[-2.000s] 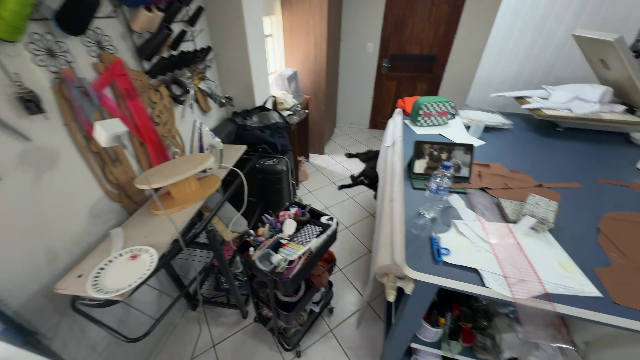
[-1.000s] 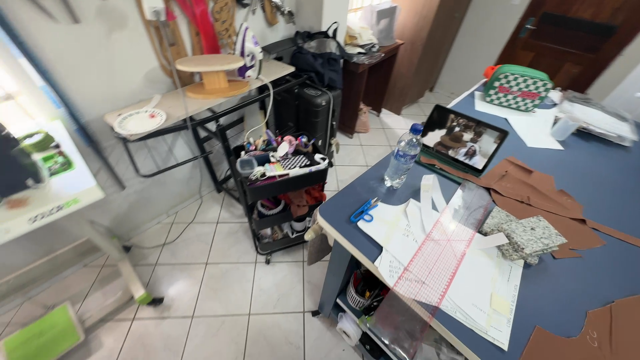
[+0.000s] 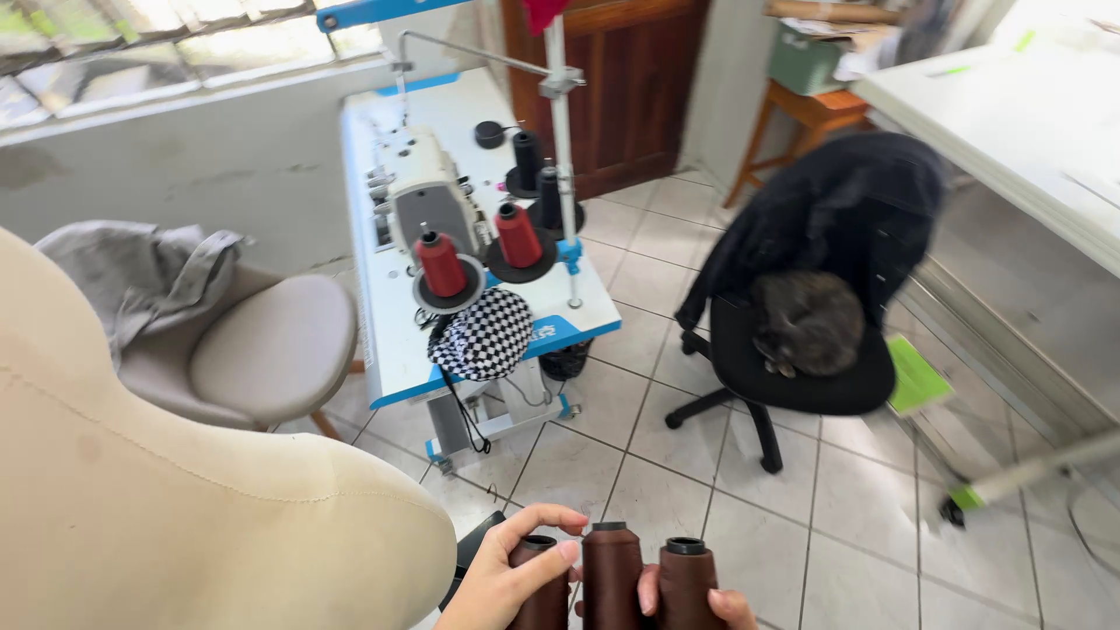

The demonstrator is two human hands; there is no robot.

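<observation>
At the bottom of the head view are three upright cones of dark brown thread. My left hand (image 3: pixel 516 569) is around the left cone (image 3: pixel 541 591), its thumb and forefinger near the top. My right hand (image 3: pixel 731 608) grips the right cone (image 3: pixel 688 582) from below, mostly cut off by the frame edge. Between them stands the middle cone (image 3: pixel 612 573), with fingertips beside it. Farther ahead, red thread cones (image 3: pixel 440 265) and black ones (image 3: pixel 528 157) sit on the stand of an industrial sewing machine (image 3: pixel 433 201).
A dress form (image 3: pixel 201 516) fills the lower left. Behind it is a beige chair (image 3: pixel 271 346) with grey cloth. A checkered cloth item (image 3: pixel 490 337) lies on the machine table. At right, a cat (image 3: pixel 809 324) curls on a black office chair (image 3: pixel 735 359), beside a white table (image 3: pixel 1032 114).
The view has swung from the blue cutting table and trolley to the sewing machine and chairs. My hands and the brown cones now show; neither earlier frame has them.
</observation>
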